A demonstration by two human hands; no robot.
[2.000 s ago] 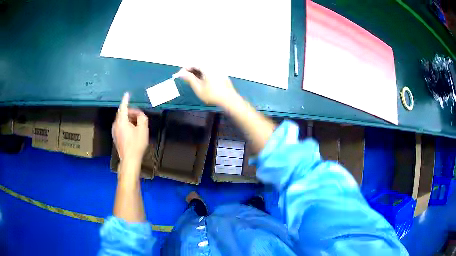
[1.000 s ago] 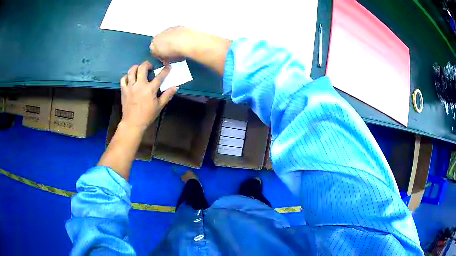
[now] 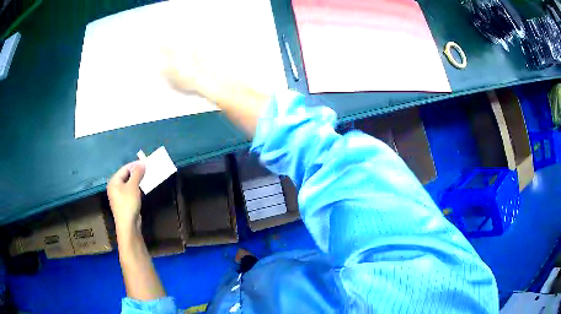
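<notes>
My left hand (image 3: pixel 127 189) holds a small white slip (image 3: pixel 157 170) by its left side at the bench's front edge. A small pale piece sticks up by the fingertips. My right hand (image 3: pixel 183 72) is blurred and washed out over the large white sheet (image 3: pixel 117 67); its fingers cannot be made out, nor whether it holds anything. The pink sheet (image 3: pixel 375 52) lies to the right. A thin white pen (image 3: pixel 291 58) lies between the two sheets.
A tape roll (image 3: pixel 455 55) and dark shiny items (image 3: pixel 501 24) are on the bench's right. Below the edge are an open carton with white boxes (image 3: pixel 264 197), other open cartons (image 3: pixel 208 211), closed cartons (image 3: pixel 85 232) and a blue plastic stool (image 3: pixel 483 199). A pale box (image 3: pixel 8 55) is far left.
The view has turned. My right hand has moved from beside the slip to above the large white sheet. My left hand now holds the slip by its side.
</notes>
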